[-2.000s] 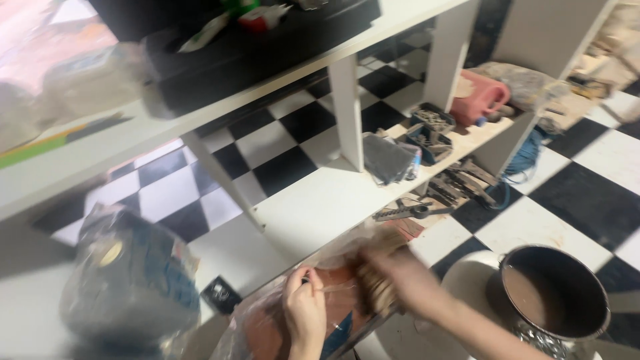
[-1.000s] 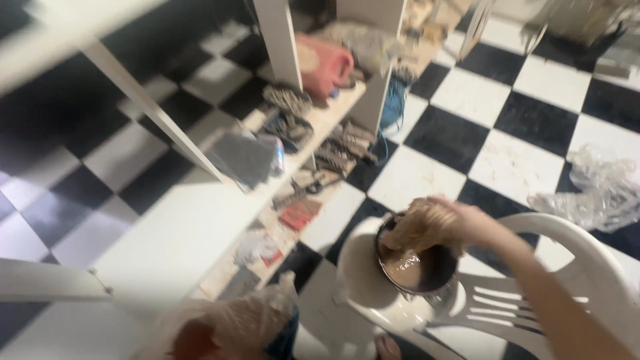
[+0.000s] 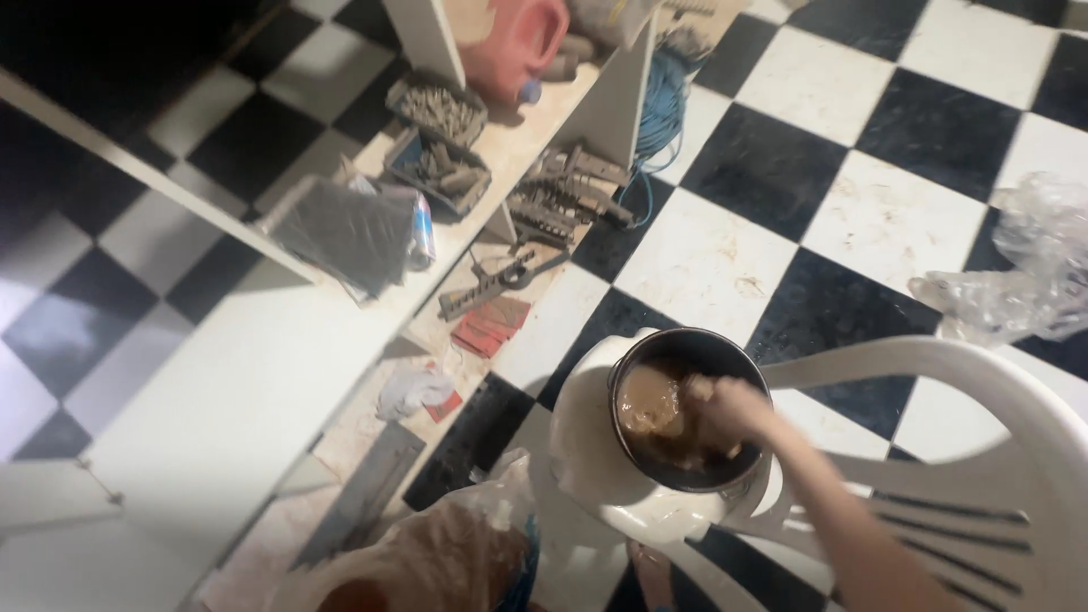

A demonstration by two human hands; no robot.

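My right hand [image 3: 722, 412] reaches into a dark round pot [image 3: 620, 408] of cloudy brown liquid [image 3: 653, 395]. The hand is blurred, and a brownish, wet thing, perhaps a sponge or cloth, is partly visible at its fingers. The pot stands on the seat of a white plastic chair [image 3: 586, 450]. At the bottom of the view lies a clear plastic bag [image 3: 501, 493] with something reddish-brown in it. My left hand is out of view. Part of a bare foot [image 3: 650, 569] shows under the chair.
White shelving [image 3: 255, 357] runs diagonally at left, bearing a red plastic jug [image 3: 510, 51], trays of small parts [image 3: 438, 115] and a dark plastic packet [image 3: 344, 234]. Below lie metal pieces [image 3: 561, 200] and red papers [image 3: 491, 325]. Blue cord [image 3: 663, 102] and crumpled clear plastic [image 3: 1037, 263] lie on the checkered floor.
My right hand has gone from the plastic-wrapped reddish-brown thing to the pot, a wet brownish thing in it one second ago. My left hand has left the view. The view has swung right.
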